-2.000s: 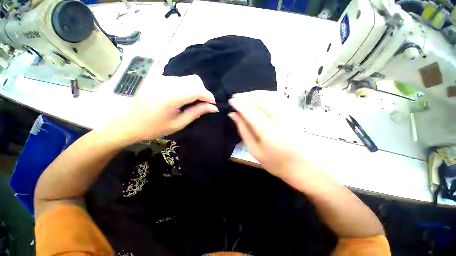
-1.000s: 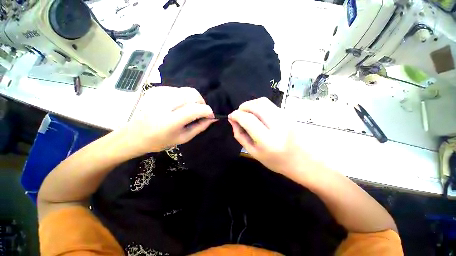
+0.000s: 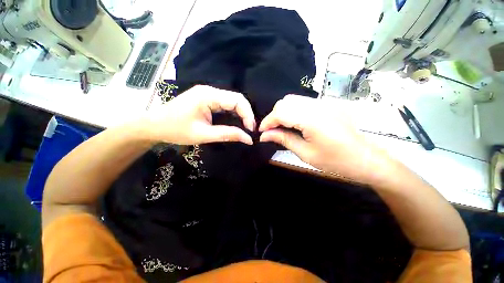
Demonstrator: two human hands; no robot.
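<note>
Black garment fabric (image 3: 248, 50) lies bunched on the white table and runs down over my lap. My left hand (image 3: 204, 116) and my right hand (image 3: 304, 130) meet at its middle, fingertips almost touching, each pinching a narrow fold of the cloth between thumb and fingers. Gold embroidery (image 3: 161, 182) shows on the lap part, with small patches at both sides of the bunched part.
An off-white sewing machine (image 3: 409, 38) stands at the right, with black thread snips (image 3: 416, 128) lying near it. Another machine (image 3: 83, 36) stands at the left. A blue bin (image 3: 52, 155) is below the table's left edge.
The bunched cloth reaches farther up the table and more embroidery shows at its sides. My hands remain together at the fold, with the fingers now more arched. The view has shifted slightly.
</note>
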